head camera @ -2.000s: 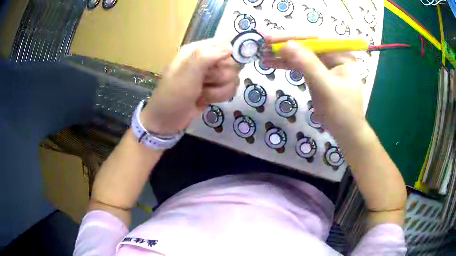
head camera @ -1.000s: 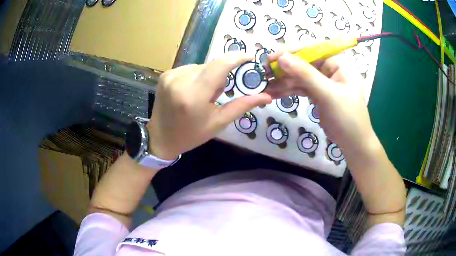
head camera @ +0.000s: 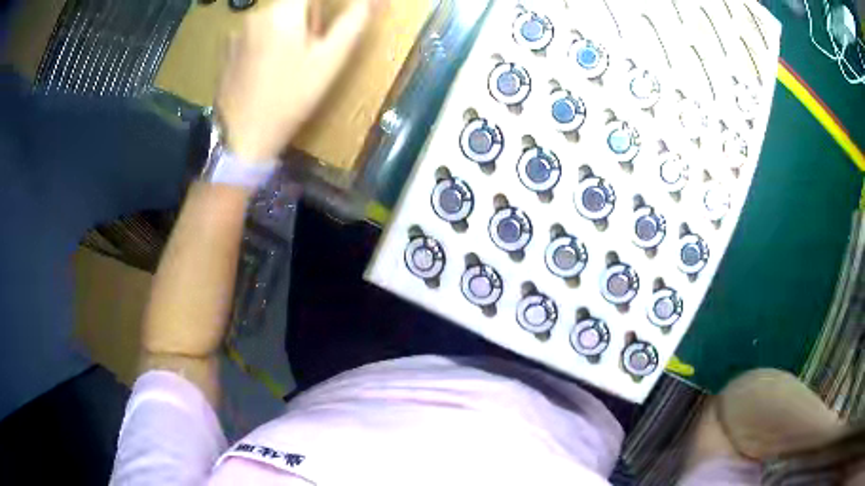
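A white tray [head camera: 432, 282] with rows of round cut-outs lies tilted in front of me. Small speaker discs [head camera: 510, 230] with silver-white rings sit in its near and left rows; glare washes out the far right part. My left hand [head camera: 275, 81] is blurred over the tan cardboard sheet [head camera: 365, 114] at upper left, thumb spread from the fingers. Its fingertips are cut off by the top edge, so I cannot tell if it holds anything. At lower right only a blurred, bent part of my right arm shows; my right hand is not visible. The yellow probe is not seen.
Dark discs [head camera: 242, 4] show at the top edge on the left. Clear plastic trays [head camera: 100, 52] stand at upper left. A cardboard box [head camera: 112, 308] is low left. Red and yellow tape [head camera: 823, 116] crosses the green mat [head camera: 759, 256]. A white cable [head camera: 841, 27] lies back right.
My hands have parted. The left has moved up and left over the cardboard; the right has left the tray area with the probe gone from sight. The tray shows shifted and fully uncovered.
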